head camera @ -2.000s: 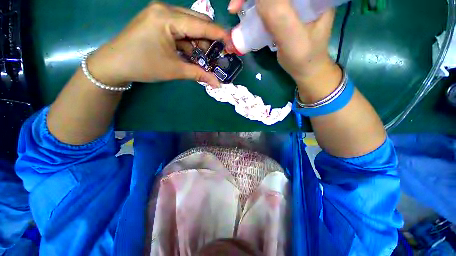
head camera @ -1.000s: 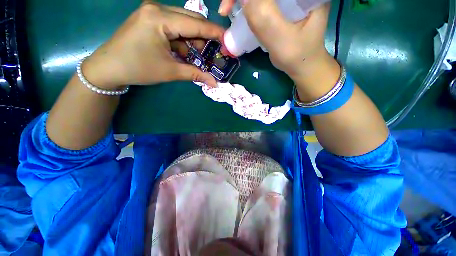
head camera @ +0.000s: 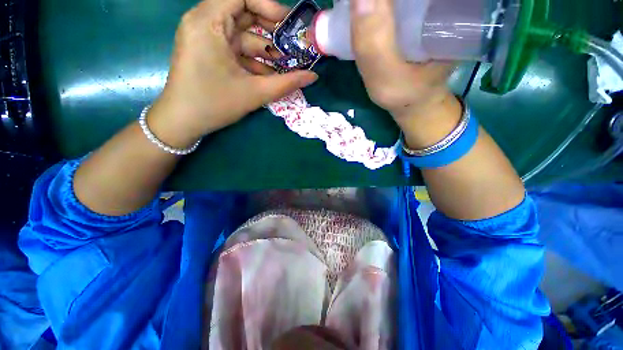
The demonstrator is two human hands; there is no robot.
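My left hand (head camera: 218, 75) holds a small black device housing (head camera: 295, 37) at the top centre, its open inside facing up with metallic parts showing. My right hand (head camera: 393, 68) grips the fat translucent dispensing syringe (head camera: 458, 31), which lies nearly level and points left. The syringe's red-pink front end is at the housing's right side; the needle tip is too small to tell. The green adapter cap (head camera: 516, 44) is at the syringe's rear, with a clear air hose (head camera: 604, 51) running right from it.
A twisted white tissue strip (head camera: 335, 135) with reddish marks lies on the dark green bench (head camera: 273, 160) below the hands. A small white scrap (head camera: 351, 113) is near it. A crumpled tissue (head camera: 608, 78) and a round dial (head camera: 617, 124) are at right. A ribbed black block (head camera: 15, 68) is far left.
My left hand has moved up with the housing and turned it. The syringe has swung nearer level, so its green cap and hose now show. My right wrist has hardly moved.
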